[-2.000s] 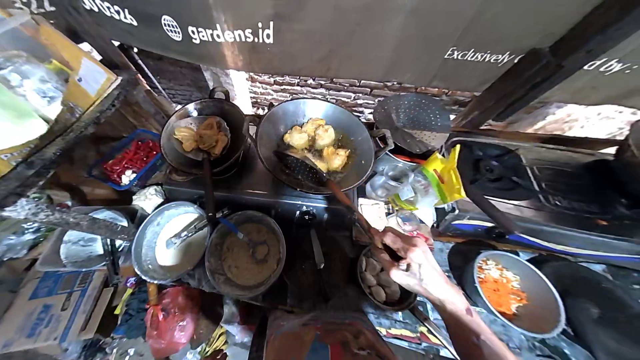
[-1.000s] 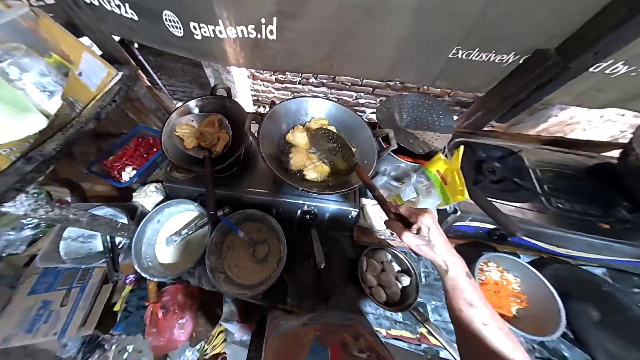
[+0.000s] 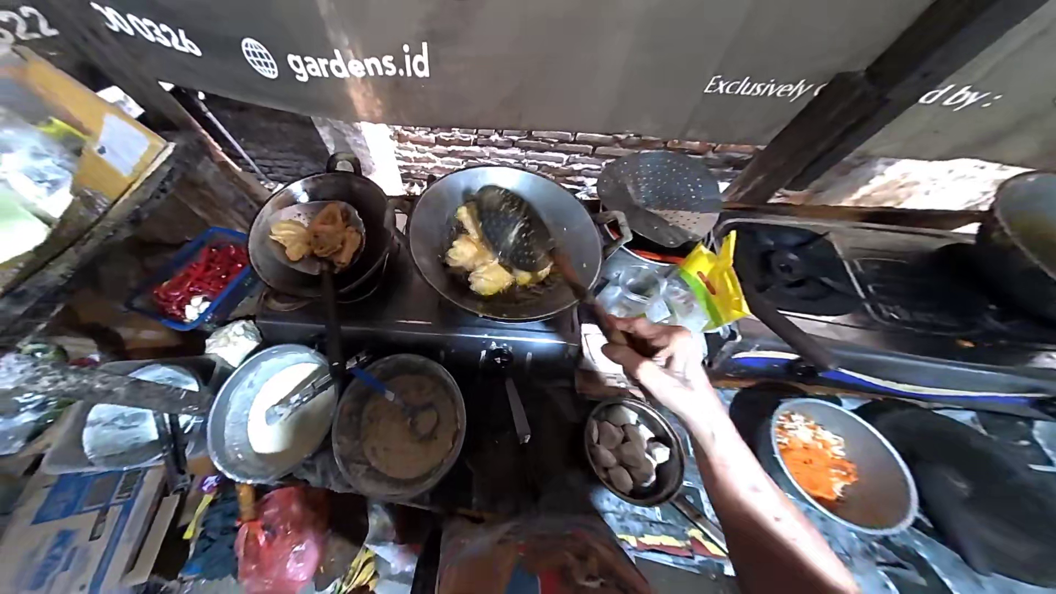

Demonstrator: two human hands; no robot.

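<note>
My right hand (image 3: 664,355) grips the wooden handle of a perforated skimmer (image 3: 516,227). The skimmer's head is tilted inside a large wok (image 3: 429,256), over and beside pale yellow fritters (image 3: 470,252) in oil. My left hand is out of view. On the left burner a second wok (image 3: 268,194) carries another skimmer with browned fried pieces (image 3: 330,235) on it; its handle points toward me. In front stand a bowl of white batter (image 3: 285,421) with a utensil in it and a pot of brownish batter (image 3: 412,445) with a blue-handled ladle.
A small pan of greyish oval pieces (image 3: 631,450) sits below my right forearm. To its right is a bowl of shredded carrot and pale shreds (image 3: 817,462). A blue basket of red chillies (image 3: 202,280) lies left. A perforated disc (image 3: 660,194) and a yellow packet (image 3: 718,280) lie right of the wok.
My right hand has moved up from beside the small pan toward the wok's right edge. The skimmer's head has shifted from the wok's left side to its upper middle, among the fritters.
</note>
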